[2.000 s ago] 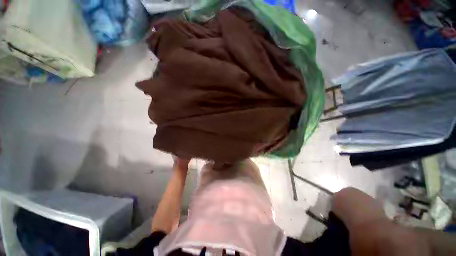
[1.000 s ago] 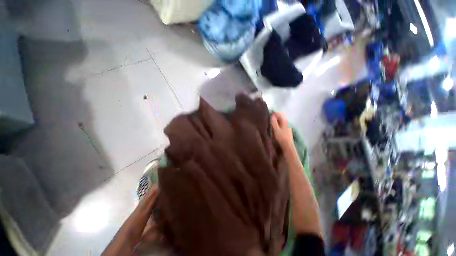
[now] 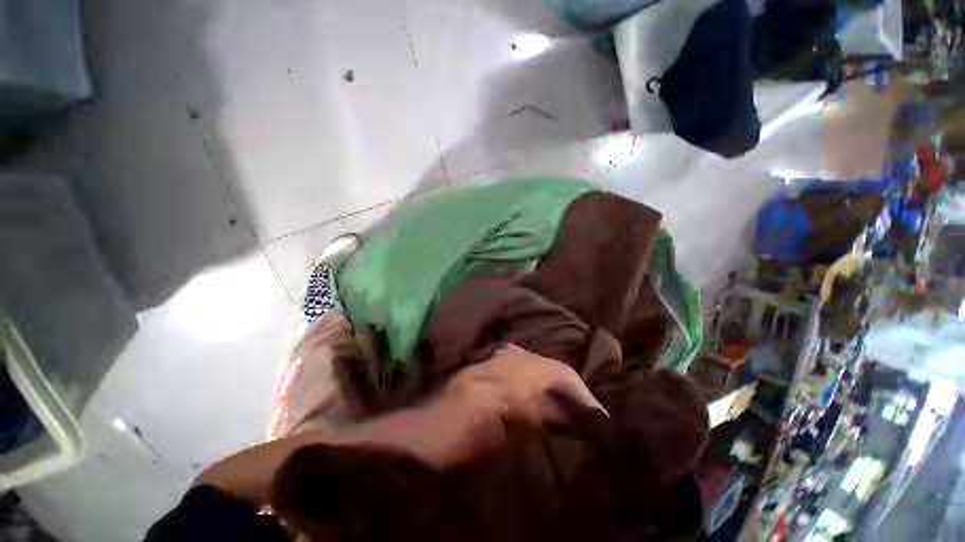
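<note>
Dark brown cloth (image 3: 603, 265) fills the mouth of a green woven sack (image 3: 455, 238) and bulges toward me at the lower middle. The sack lies around the cloth's far and left sides, and its rim also shows at the right. My left hand (image 3: 524, 386) reaches in from the lower left and lies on the brown cloth. It is blurred and its fingertips are hidden, so its grip is unclear. Brown cloth also lies over part of that forearm. My right hand is not visible; the cloth covers the lower right.
A patterned shoe (image 3: 319, 288) stands on the pale tiled floor (image 3: 317, 138) left of the sack. A white bin (image 3: 645, 95) with dark cloth is at the upper right. A grey bin (image 3: 53, 286) is at the left edge. Cluttered tables and racks run along the right.
The green sack now shows widely on the far left side of the cloth. My left hand has moved onto the cloth. My right hand has gone from sight. The view has shifted.
</note>
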